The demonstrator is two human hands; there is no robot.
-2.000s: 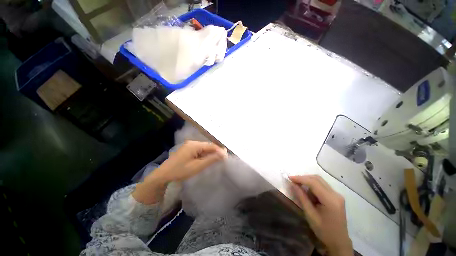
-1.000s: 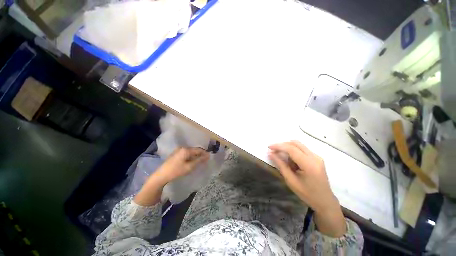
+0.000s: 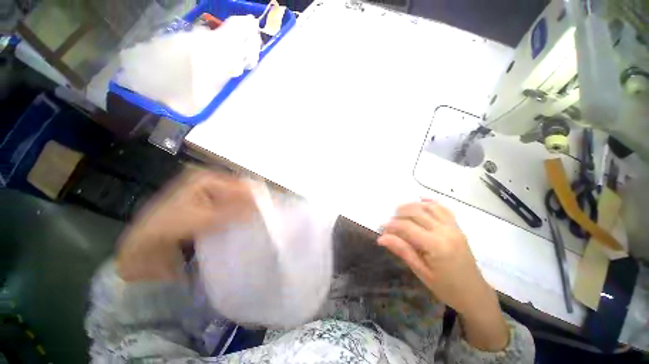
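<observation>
My left hand point(image 3: 192, 213) is blurred by motion in front of the table's left front edge. It holds a white fabric piece point(image 3: 267, 266) by its upper part, and the cloth hangs over my lap. My right hand point(image 3: 430, 249) is at the table's front edge, fingers bent, thumb and fingertips close together. Whether anything small is between them cannot be told. The sewing machine point(image 3: 530, 89) stands to the right, with its presser foot and needle point(image 3: 470, 142) over the needle plate point(image 3: 445, 170). No fabric shows under the foot.
Black thread snips point(image 3: 512, 201), an orange curved template point(image 3: 578, 206), black scissors point(image 3: 585, 188), a thin dark stick point(image 3: 560, 263), a tan card strip point(image 3: 596, 266) and a dark rectangle point(image 3: 612, 298) lie at right. A blue tray point(image 3: 206, 114) of white pieces sits at the table's point(image 3: 320, 106) left end.
My left hand has moved left and up from below the table edge, bringing the white fabric piece up over my lap. My right hand stays near the front edge, its fingers slightly changed.
</observation>
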